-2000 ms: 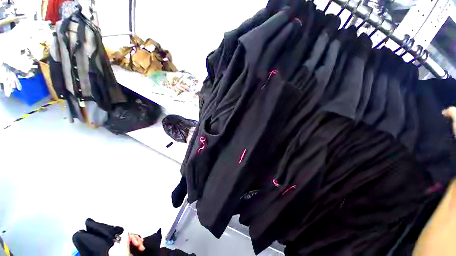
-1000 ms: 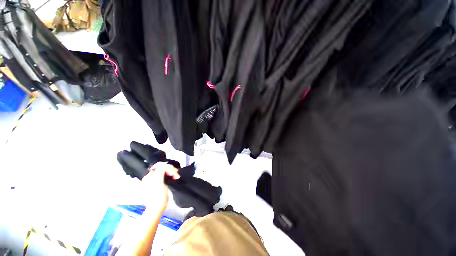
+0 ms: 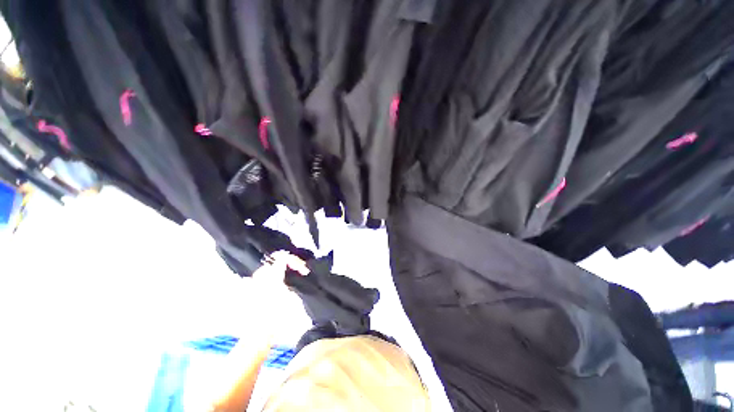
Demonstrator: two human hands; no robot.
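A packed row of black garments (image 3: 338, 105) hangs across the top of the view, with several pink thread markers (image 3: 265, 133) on them. My left hand (image 3: 283, 264) is low at centre left, washed out by glare, closed around a loose black bundle (image 3: 338, 298) just below the garment hems. One black garment (image 3: 507, 314) hangs lower than the others at the centre right, its lower part spread out. My right hand is not visible.
A blue plastic crate (image 3: 171, 378) stands at the lower left, partly behind my left forearm. Another blue thing shows at the left edge. Striped cloth hangs at the far left. A pale metal post (image 3: 702, 378) stands at the lower right.
The view has moved closer to the garments and tilted down. The loose bundle in my left hand now meets the row's hems in view. The large blurred garment at right now shows clearly.
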